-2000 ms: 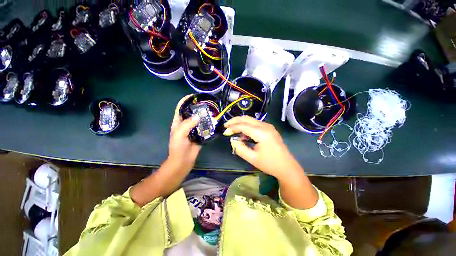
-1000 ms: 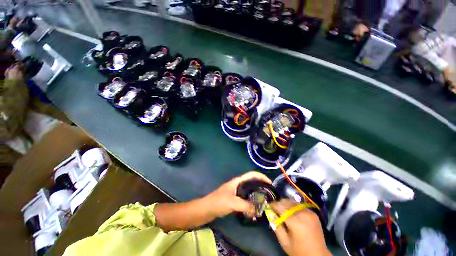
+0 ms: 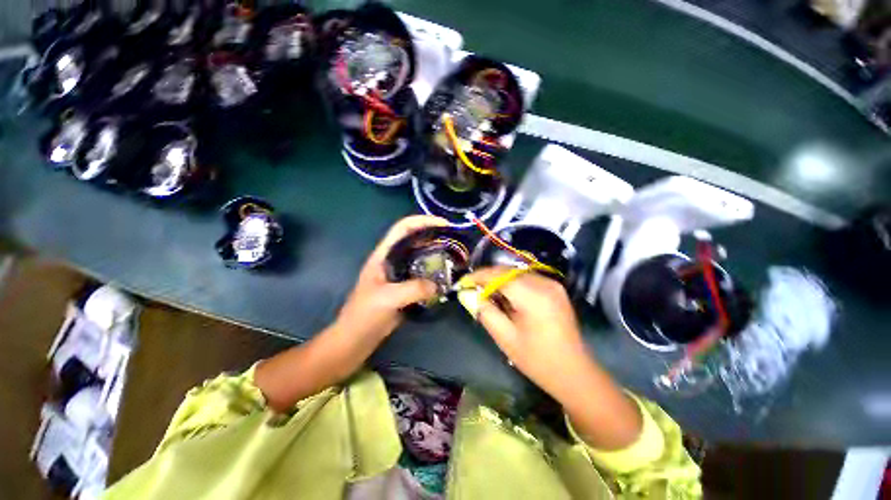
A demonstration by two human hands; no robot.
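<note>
My left hand (image 3: 383,283) holds a black camera head (image 3: 422,256) with its open face and board upward, thumb on its front rim. My right hand (image 3: 523,311) pinches the end of a yellow lead wire (image 3: 506,277) at the head's right edge. The plug at the fingertips is too small and blurred to tell. Red and yellow wires run to a white camera base housing (image 3: 576,190) just behind my right hand, its black cavity partly hidden. Another white housing (image 3: 657,234) stands to the right with a red lead rising from its cavity.
Two housings with heads on them (image 3: 469,107) stand behind my hands. Waiting black heads (image 3: 176,78) cluster at the back left; a single head (image 3: 250,234) lies nearer. Tangled clear loops (image 3: 786,322) lie at the right. White units (image 3: 88,371) are below the bench at left.
The view swung left, then back right. My left hand keeps the head. My right hand, which was right of the head at first, now touches its edge with the yellow wire.
</note>
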